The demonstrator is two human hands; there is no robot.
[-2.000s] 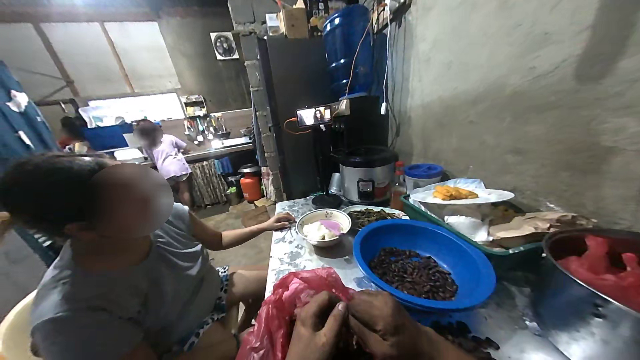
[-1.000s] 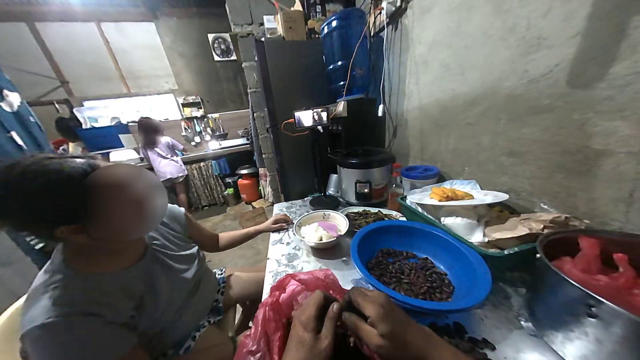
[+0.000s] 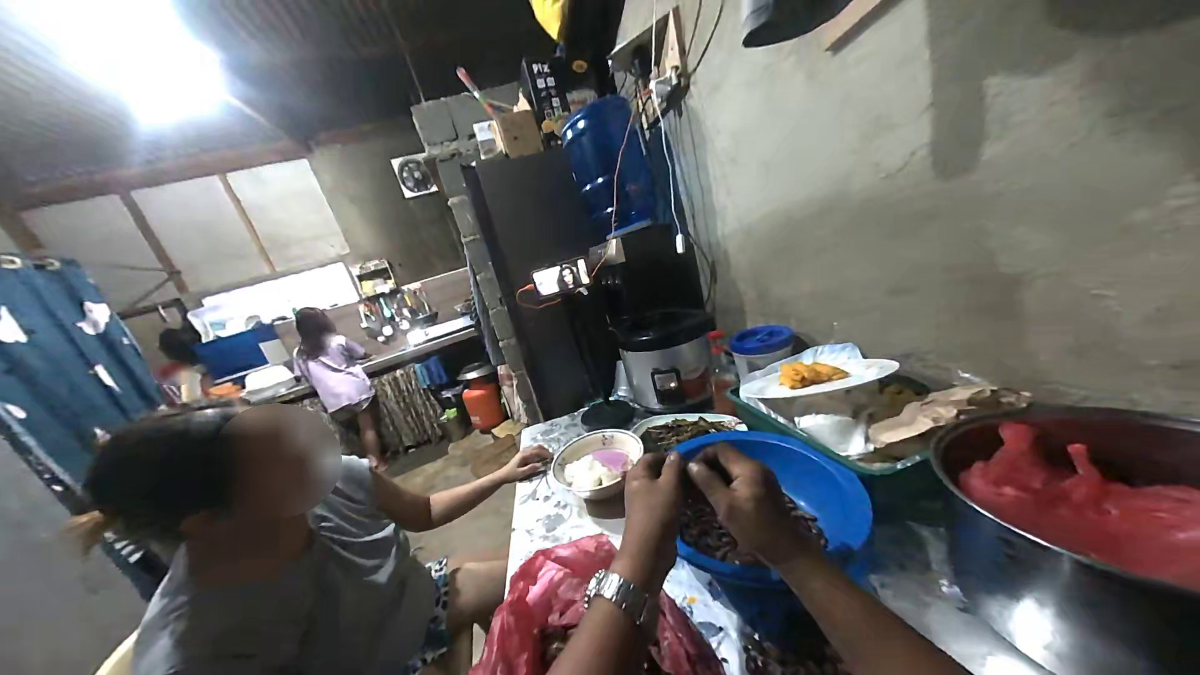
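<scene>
My left hand [image 3: 656, 502], with a metal watch on its wrist, and my right hand [image 3: 745, 497] meet fingertip to fingertip over the near left side of a blue plastic basin [image 3: 848, 497]. Small dark brown pieces [image 3: 717, 534] lie in the basin. Both hands pinch at something dark and too small to name. Under my left forearm is a red plastic bag [image 3: 553, 581] with brown pieces inside. More dark pieces [image 3: 792, 656] are on the table below the basin. A bowl with white food [image 3: 592, 469] stands left of my hands.
A seated person [image 3: 281, 562] rests a hand by the bowl. Behind are a plate of dark food [image 3: 684, 429], a rice cooker [image 3: 667, 361] and a phone on a stand [image 3: 561, 278]. At right are a green tray [image 3: 844, 455] and a large metal pot [image 3: 1041, 562] holding red plastic.
Both hands have moved up from the red bag to above the blue basin, still close together. The view has shifted.
</scene>
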